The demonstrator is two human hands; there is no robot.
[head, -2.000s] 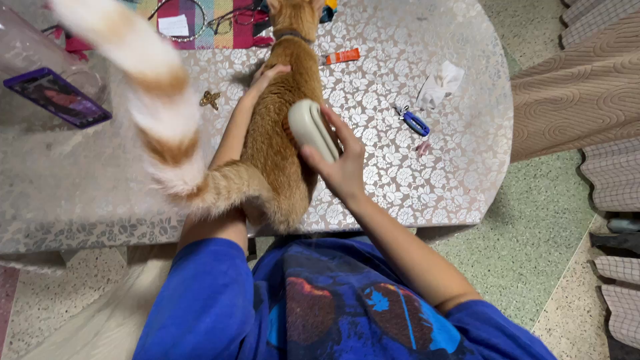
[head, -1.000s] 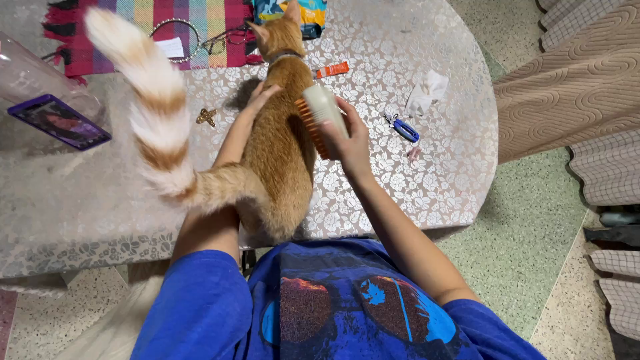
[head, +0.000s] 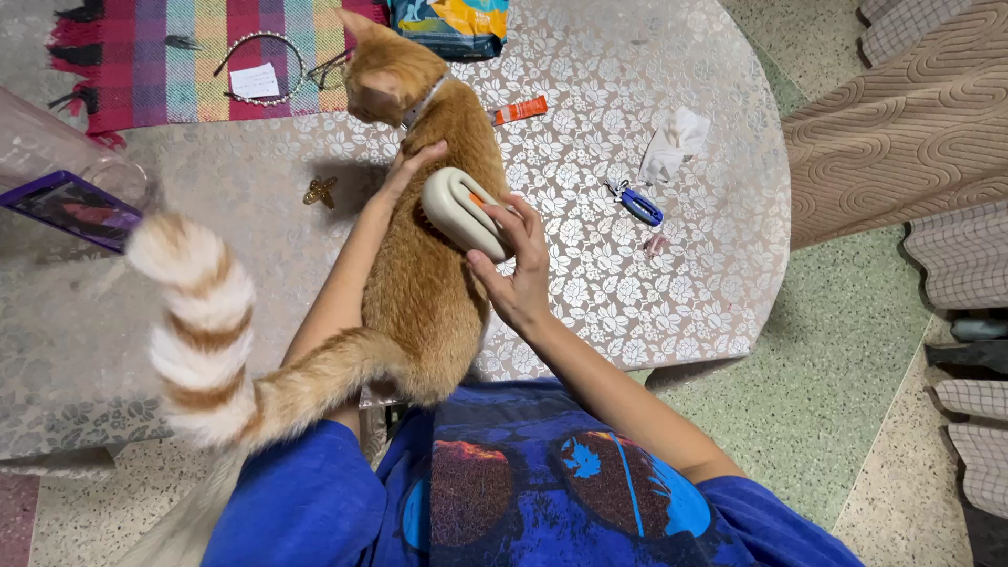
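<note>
An orange cat [head: 425, 291] sits on the cloth-covered table with its back to me and its head turned left. It wears a pale collar [head: 426, 102], and its banded tail [head: 206, 331] curls up at the left. My right hand [head: 516, 264] grips a cream pet brush [head: 466, 214] with orange parts, which rests on the cat's upper back, bristles hidden beneath. My left hand [head: 409, 173] lies against the cat's left shoulder, fingers partly on the fur, holding no object that I can see.
Around the cat lie an orange sachet [head: 521, 109], a brown claw clip [head: 320, 191], a blue clipper-like tool [head: 639, 205] and a crumpled white tissue [head: 676, 143]. Farther back are a colourful woven mat [head: 173, 63], a beaded headband [head: 299, 59] and a blue-orange packet [head: 449, 31]. A purple-framed object [head: 71, 209] stands left.
The brush has tilted: its orange bristles showed at its left side a second ago and now face down on the fur. The cat's head has turned further left, and its tail has lowered.
</note>
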